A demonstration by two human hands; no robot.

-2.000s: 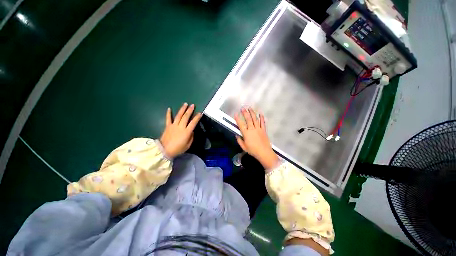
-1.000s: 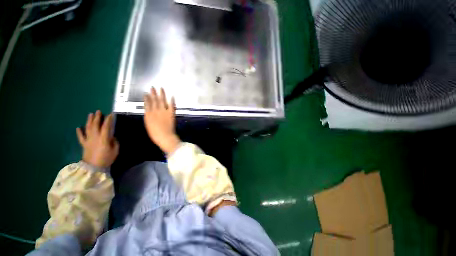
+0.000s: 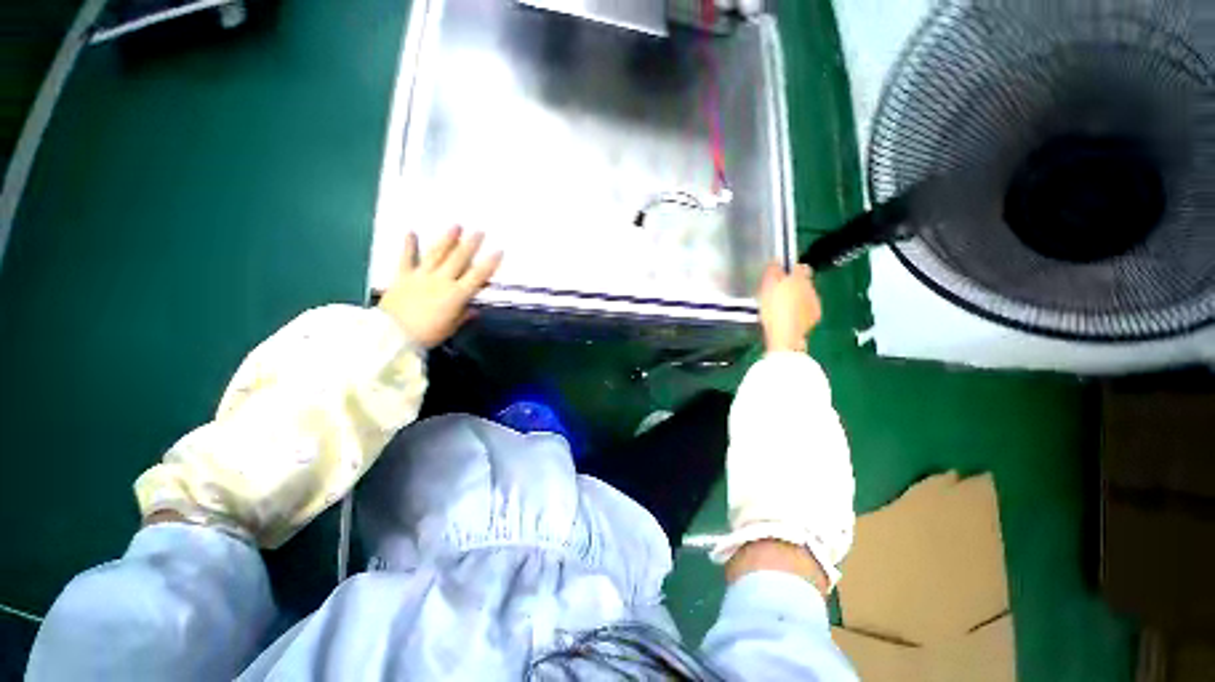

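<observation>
The light box [image 3: 586,300], a metal-framed tray with a shiny grey inside, stands in front of me. My left hand [image 3: 441,284] lies with spread fingers on its near left corner and holds nothing. My right hand [image 3: 789,304] is at its near right corner, fingers curled on the frame edge. Test leads [image 3: 716,127], red and blue wires, run down inside the box to small white connectors. A short dark lead with a black plug [image 3: 641,217] lies beside them on the box floor.
A large black floor fan [image 3: 1086,193] stands to the right, its dark arm reaching near the box's right corner. Flattened cardboard [image 3: 926,573] lies on the green floor at lower right. A pale strip [image 3: 600,13] crosses the box's far side. A green surface [image 3: 227,200] is at left.
My view has swung to the right since the first frame, bringing the fan and cardboard in. My right hand has moved from the near left part of the frame to the right corner. My left hand now rests on the left corner.
</observation>
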